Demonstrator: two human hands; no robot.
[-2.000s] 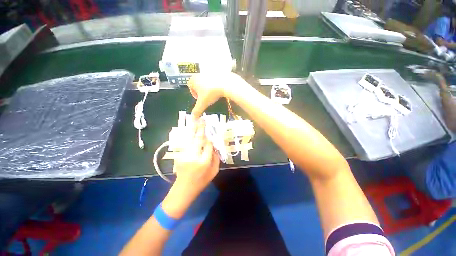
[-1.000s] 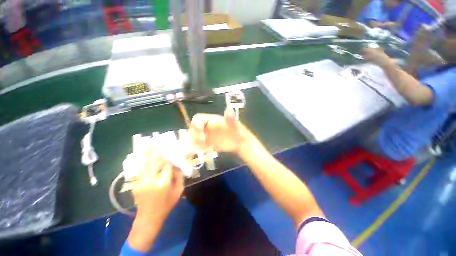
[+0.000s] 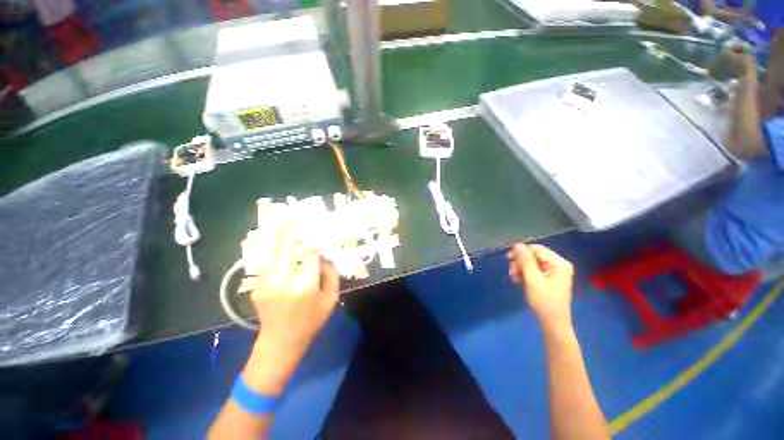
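Observation:
The cream test fixture (image 3: 374, 225), washed out by glare, lies taped near the bench's front edge. My left hand (image 3: 297, 292), with a blue wrist band, is on its left part with fingers bent; glare hides whether it grips anything. My right hand (image 3: 546, 279) is off the bench's front edge, right of the fixture, fingers loosely curled and nothing visible in it. One open adapter (image 3: 436, 140) lies behind and right of the fixture, its bundled white cord (image 3: 445, 215) reaching toward the front edge. Another adapter (image 3: 193, 156) with a cord lies left of the instrument.
The instrument (image 3: 275, 116) with a lit yellow display stands behind the fixture, orange leads (image 3: 346, 172) running forward. A wrapped dark tray (image 3: 73, 249) is left; a paler tray (image 3: 602, 150) with one small dark-faced unit (image 3: 583, 94) is right. A metal post (image 3: 365, 69) stands behind. A person's arm (image 3: 746, 107) is far right.
My right hand has moved from above the instrument and fixture area, past the adapter on the right, to off the bench edge. My left hand stays at the fixture. The view has shifted.

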